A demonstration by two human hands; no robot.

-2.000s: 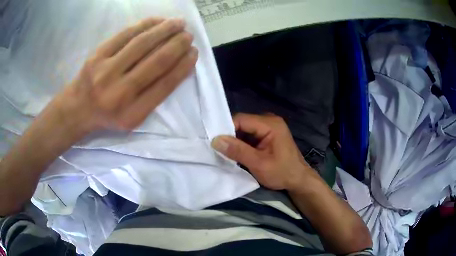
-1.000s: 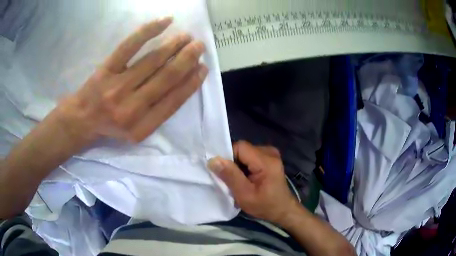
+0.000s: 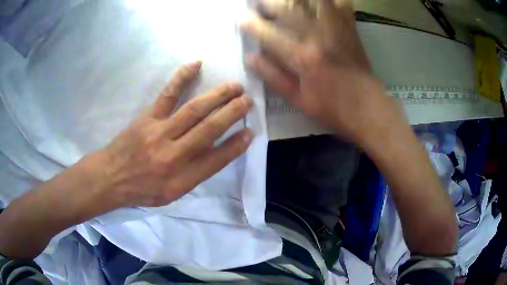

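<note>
A large white cloth point(image 3: 111, 83) lies over the table at the left and hangs over my lap. A straight folded edge point(image 3: 256, 161) runs down its right side. My left hand point(image 3: 183, 145) lies flat on the cloth with fingers apart, fingertips beside the folded edge. My right hand point(image 3: 306, 55) is blurred, at the top of the folded edge, its fingers over or near it; whether it grips the cloth cannot be told. The area beyond my right fingers is partly hidden and in bright glare.
The table edge carries a printed ruler scale point(image 3: 428, 93). Dark snips point(image 3: 439, 19) lie at the top right, near a yellow box point(image 3: 487, 67). Bundled white cloth point(image 3: 467, 206) and a blue rim point(image 3: 364, 209) are below right. Striped clothing point(image 3: 300, 245) covers my lap.
My right hand has let go of the lower folded edge and moved up to its top. My left hand has shifted right and down in view. More of the table shows at the top right.
</note>
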